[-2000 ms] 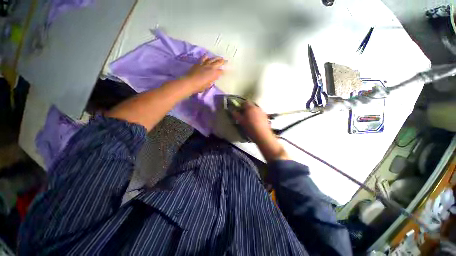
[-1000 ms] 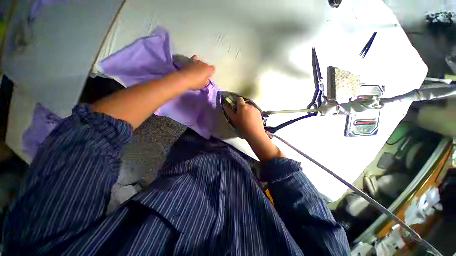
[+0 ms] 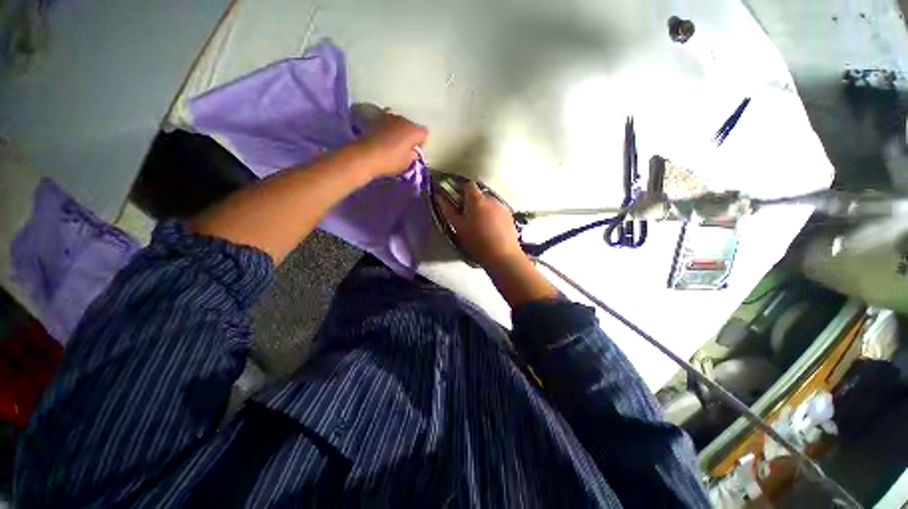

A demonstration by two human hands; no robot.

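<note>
A lilac garment piece (image 3: 284, 111) lies on the white pressing table (image 3: 478, 60), partly folded and creased. My left hand (image 3: 393, 144) pinches its upper edge near the middle, the fingertips at a thin pale fold. My right hand (image 3: 480, 224) is closed on the handle of the steam iron (image 3: 453, 189), which stands at the right end of the piece, against the cloth. The iron's soleplate is mostly hidden under my right hand. My left forearm covers part of the cloth.
Fabric shears (image 3: 629, 184), a rough tan block (image 3: 680, 181) and a clear flat case (image 3: 705, 254) lie at right under or beside the pale hose (image 3: 787, 202). Thin dark snips (image 3: 733, 120) and a small dark object (image 3: 681, 29) lie farther back. Lilac cloth (image 3: 65, 254) lies at left.
My left hand has moved slightly left from the cloth's right part and now pinches its edge. The cloth's left part is spread differently. The iron remains at the right end. The view has shifted.
</note>
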